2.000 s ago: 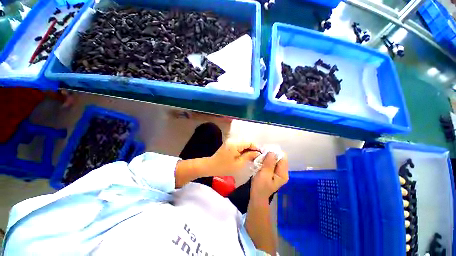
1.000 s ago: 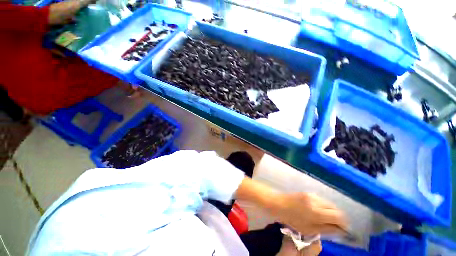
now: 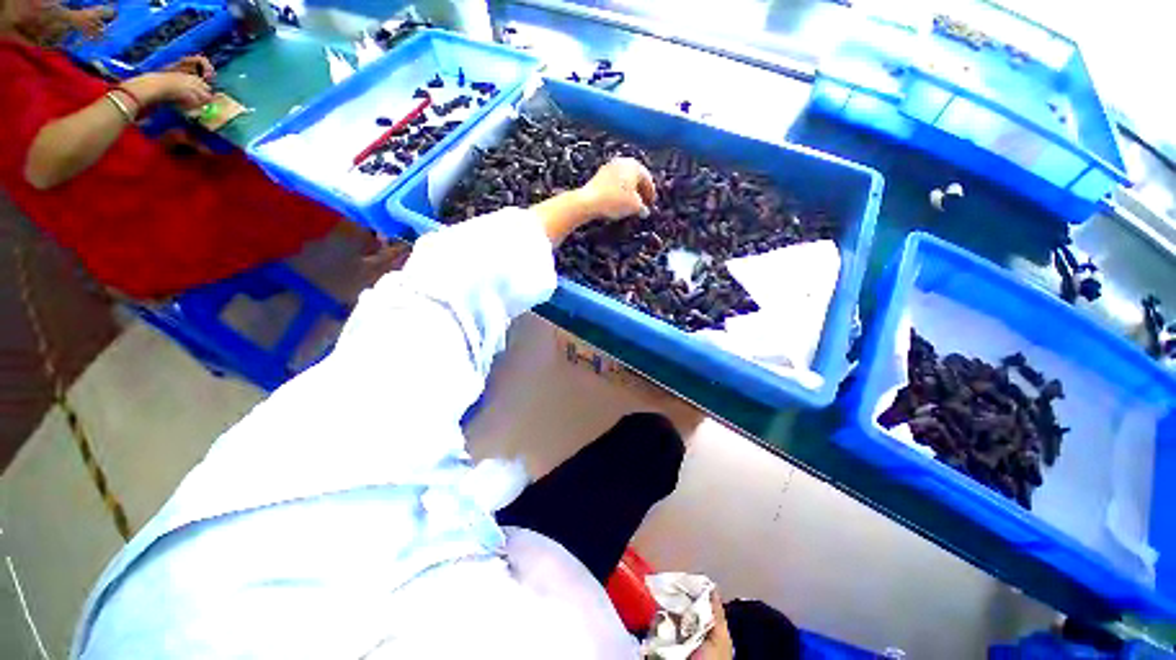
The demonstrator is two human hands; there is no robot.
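Note:
My left hand (image 3: 620,190) is over the large blue tray (image 3: 867,245), its curled fingers at the heap of small dark parts (image 3: 696,206). Whether it grips a part cannot be told. My right hand (image 3: 715,634), partly cut off by the bottom edge, holds a crumpled white cloth (image 3: 680,616) near my lap. A red object (image 3: 631,589) is beside the cloth, between my legs. A smaller blue tray (image 3: 890,303) to the right holds a white liner and a smaller heap of dark parts (image 3: 980,413).
A white-lined tray (image 3: 323,110) with scattered parts and a thin red stick (image 3: 392,130) is at the left. A person in red (image 3: 155,206) sits beyond it, by a blue stool (image 3: 277,303). An empty-looking blue bin (image 3: 1006,129) stands at the back right of the green bench (image 3: 774,419).
My left hand has gone from beside the cloth up to the heap in the large tray. The cloth stays low in my right hand. The view has turned left, showing more of the neighbour.

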